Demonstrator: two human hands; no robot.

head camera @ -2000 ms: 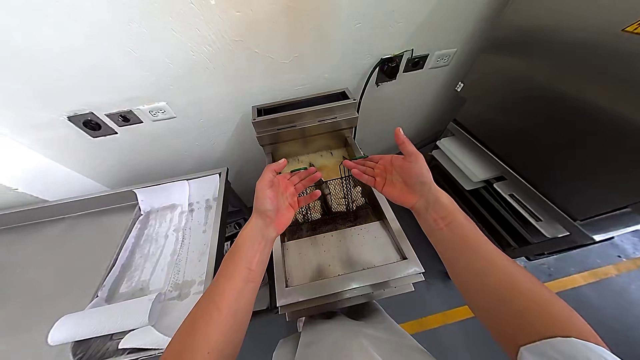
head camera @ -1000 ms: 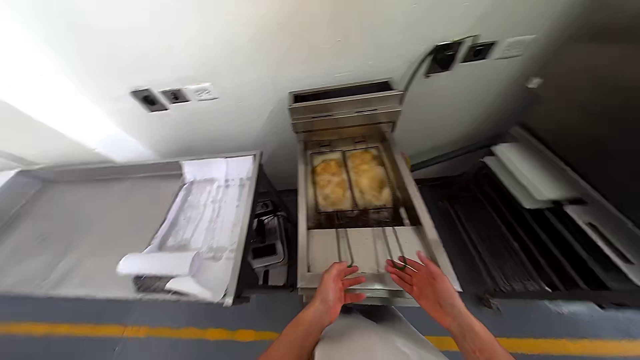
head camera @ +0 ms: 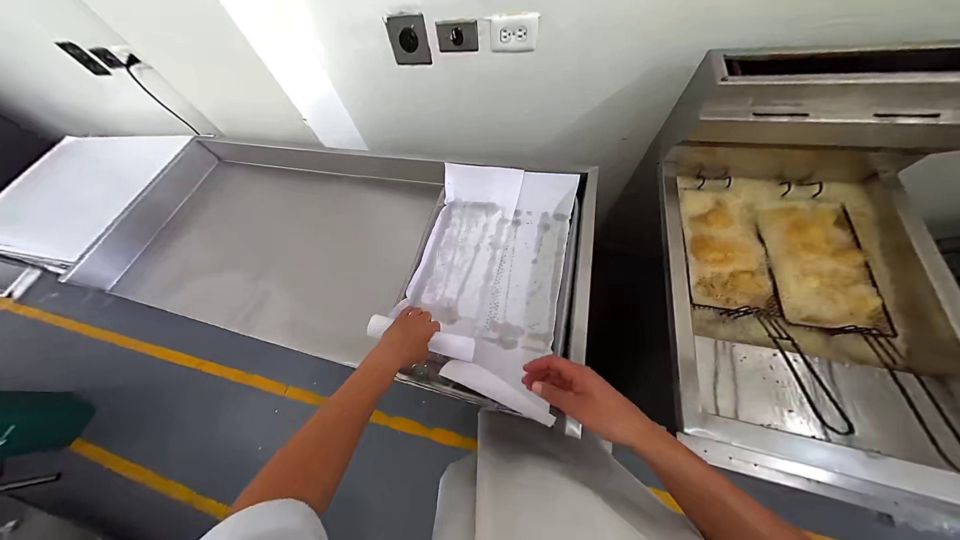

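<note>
My left hand (head camera: 409, 337) rests on the curled front edge of the white paper (head camera: 454, 346), its fingers bent over the roll. My right hand (head camera: 574, 390) hovers by the paper's lower right corner, fingers loosely curved, with nothing seen in it. Grease-stained white paper sheets (head camera: 502, 255) line a metal tray at the right end of the steel counter. To the right, two wire fryer baskets (head camera: 772, 307) sit in the bubbling oil of a deep fryer (head camera: 694, 375), with golden food in both. Their wire handles point toward me.
A raised steel rim (head camera: 322, 159) runs along the back of the counter (head camera: 285, 255). White sheets (head camera: 90, 191) lie on a surface at the far left. A dark gap separates counter and fryer. Wall outlets (head camera: 514, 32) are above; a green object (head camera: 45, 422) is at lower left.
Both hands have moved left from the basket handles to the paper-lined tray. Earlier they were held over the fryer with the baskets raised; the baskets then went down into the oil. The view has swung left.
</note>
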